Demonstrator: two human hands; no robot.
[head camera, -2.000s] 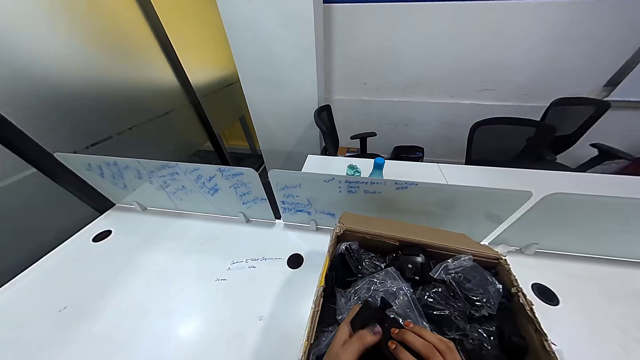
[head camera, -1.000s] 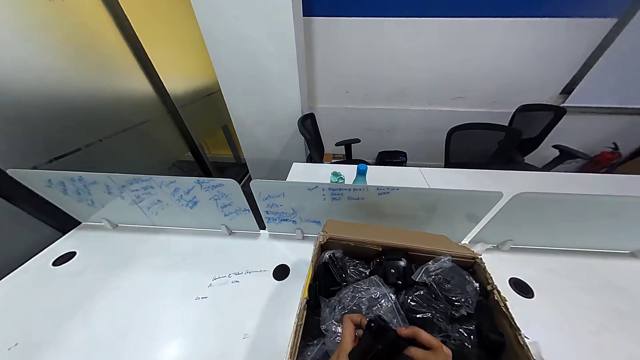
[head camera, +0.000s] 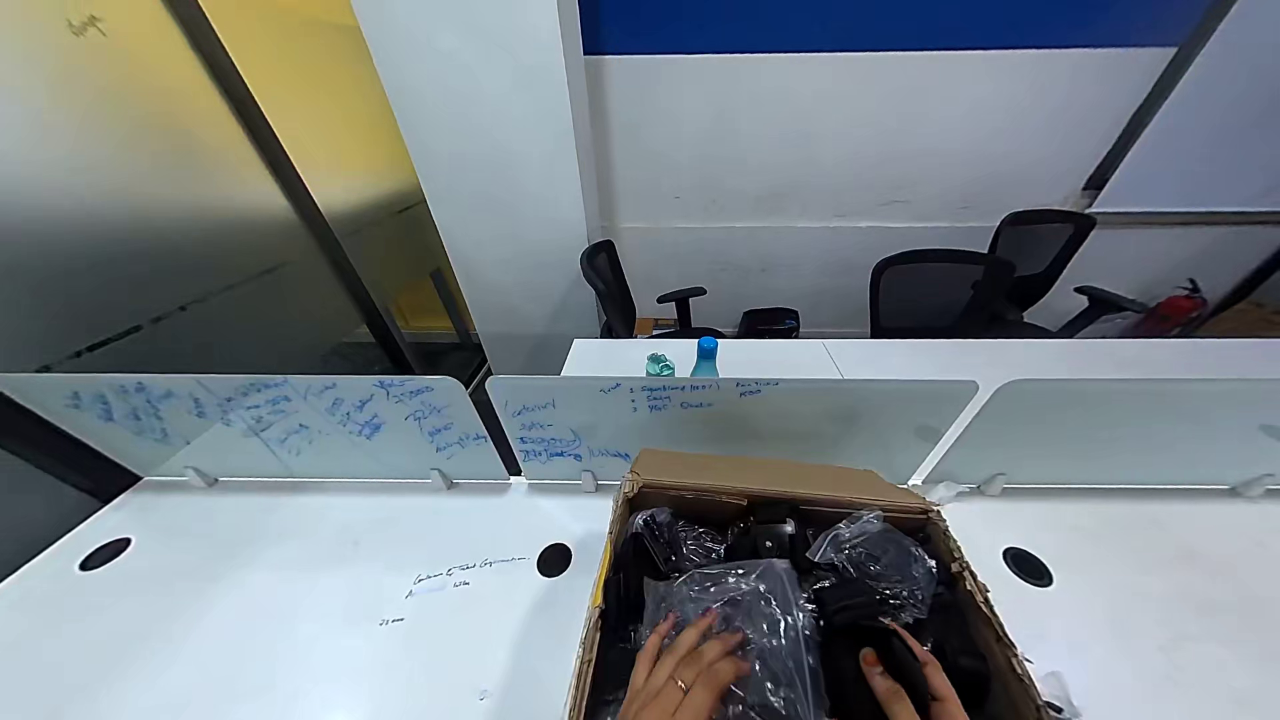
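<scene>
An open cardboard box (head camera: 780, 475) stands on the white desk, filled with black items, some in clear plastic bags. My left hand (head camera: 685, 668), a ring on one finger, rests with spread fingers on a clear plastic bag (head camera: 770, 610) inside the box. To its right, my right hand (head camera: 912, 680) has its thumb and fingers on a black item (head camera: 850, 660) whose kind I cannot tell. Another bagged black bundle (head camera: 880, 565) lies above the right hand, near the box's back right corner.
Low frosted glass dividers (head camera: 740, 430) bearing blue handwriting run behind the box. A blue-capped bottle (head camera: 706, 358) stands on the desk beyond. The white desk (head camera: 300, 600) has round black cable grommets (head camera: 554, 560). Black office chairs (head camera: 935, 290) stand farther back.
My hands were close together on a black item a second ago. Now they are apart, the left spread on the plastic bag and the right on a black item at the right.
</scene>
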